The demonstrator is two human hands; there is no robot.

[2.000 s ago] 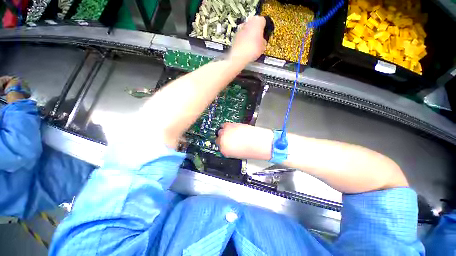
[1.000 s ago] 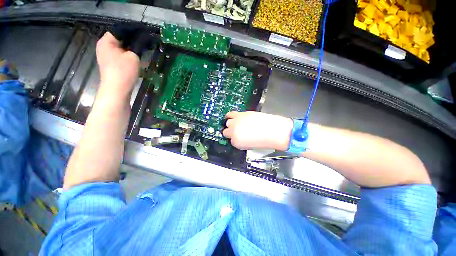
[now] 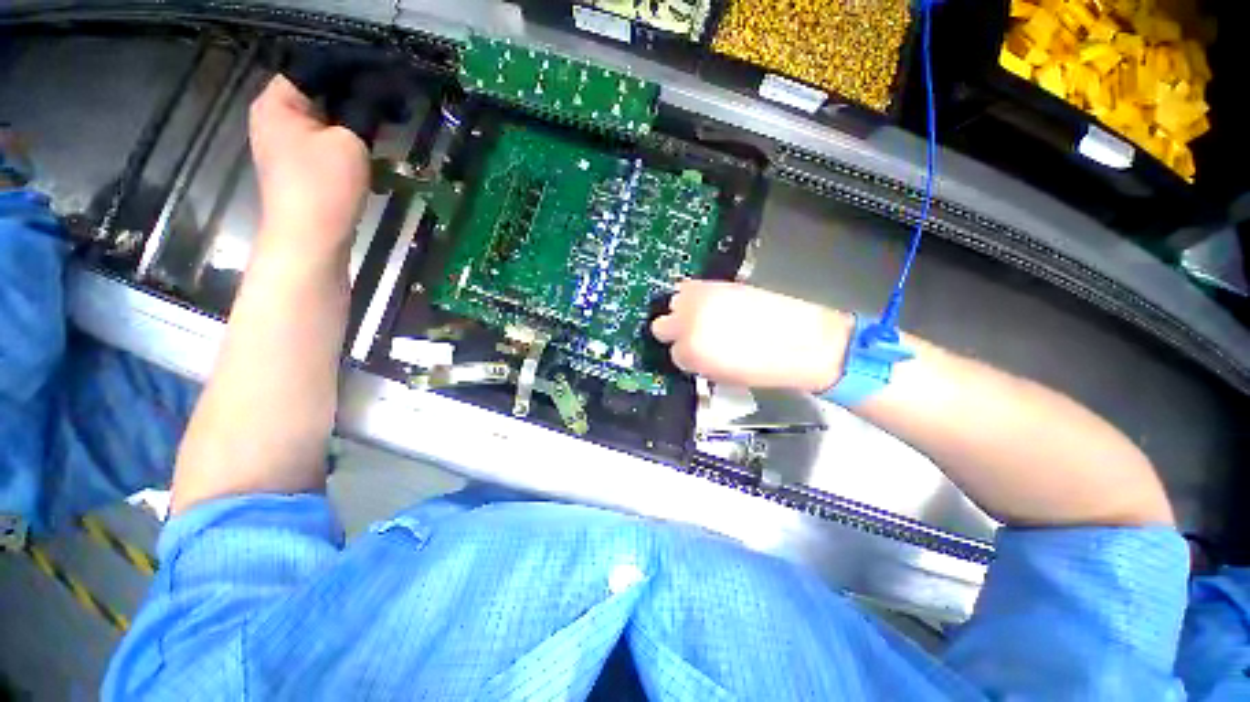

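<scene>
A green circuit board (image 3: 548,226) with rows of small pale parts lies in a black carrier (image 3: 740,206) on the line. A narrow green board strip (image 3: 555,85) lies along its far edge. My left hand (image 3: 313,144) is at the carrier's far left corner, its black-covered fingertips dark and blurred; whether they hold anything cannot be told. My right hand (image 3: 733,332) is at the board's right near corner, fingers bent down, fingertips hidden or dark. A blue wrist strap (image 3: 872,359) is on my right wrist.
Bins of gold-yellow components (image 3: 812,48), yellow blocks (image 3: 1110,76) and off-white components (image 3: 658,11) stand beyond the far rail. Pale clamps (image 3: 525,381) line the carrier's near edge, above the near rail (image 3: 507,446). Another person's blue sleeve (image 3: 34,316) is at left. A blue cord (image 3: 929,178) hangs to my wrist.
My left hand has moved from the bins to the carrier's far left corner. The carrier and my right hand have shifted slightly right in view, and the bins sit higher.
</scene>
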